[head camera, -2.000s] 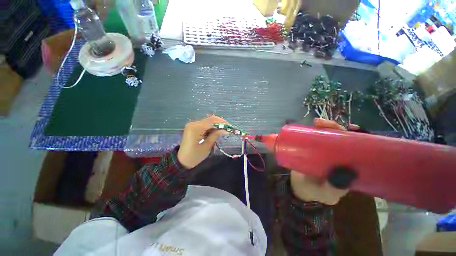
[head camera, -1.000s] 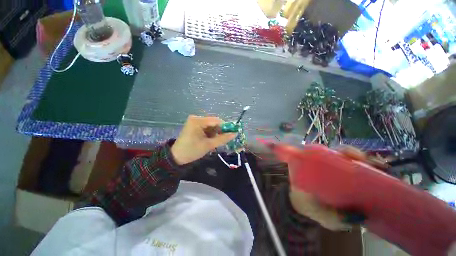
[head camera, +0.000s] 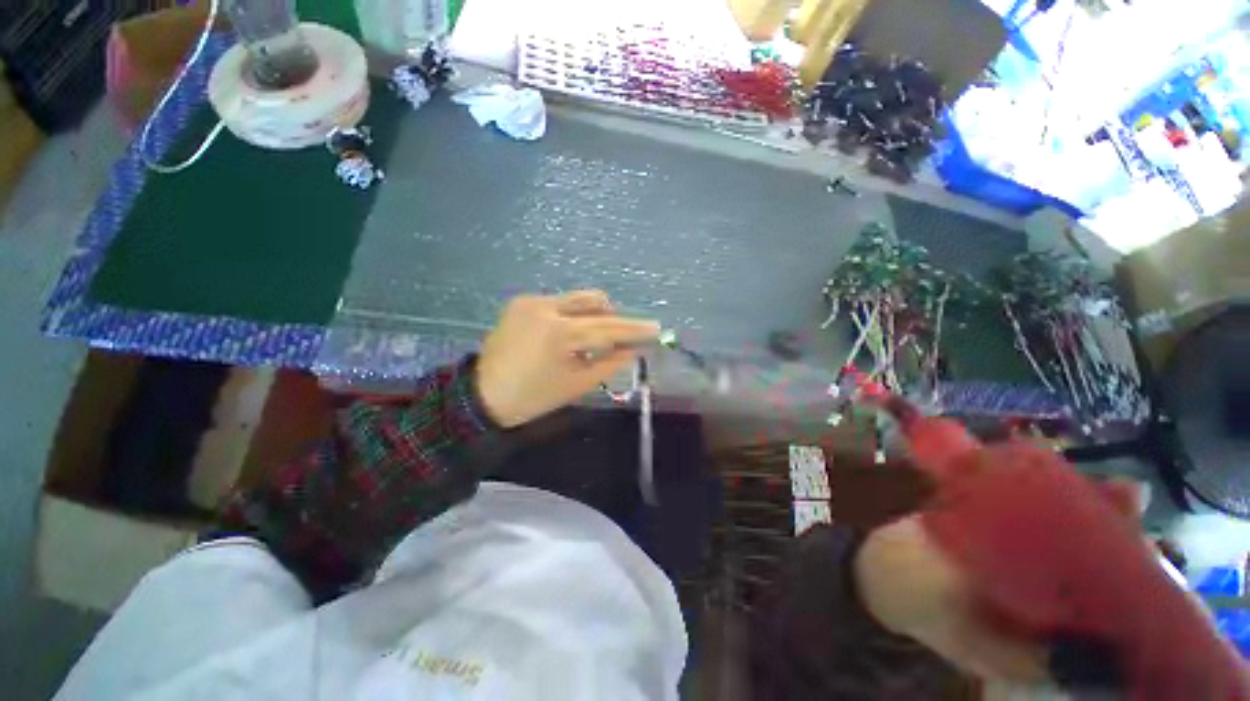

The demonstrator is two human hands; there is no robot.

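Observation:
My left hand (head camera: 555, 359) is over the bench's front edge, its fingers closed on a small circuit board (head camera: 668, 337) that they mostly hide. A white lead (head camera: 646, 431) hangs down from it, blurred. My right hand (head camera: 916, 589) is at the lower right, gripping a large red squeeze bottle (head camera: 1056, 548), partly hidden behind it. The bottle's nozzle (head camera: 866, 389) points up and left, well apart from the board, near the front of the heaped wired boards (head camera: 891, 274).
A second heap of wired boards (head camera: 1062, 308) lies further right. A grey mat (head camera: 576, 219) covers the bench. A reel (head camera: 288, 103), crumpled tissue (head camera: 505, 110), parts tray (head camera: 548, 58) and black components (head camera: 877, 110) are at the back. A black fan (head camera: 1220, 411) stands at right.
The red bottle has moved right and down, away from the board. My left hand has turned, now hiding most of the board. The white lead hangs more upright. A white pad strip shows below the bench edge.

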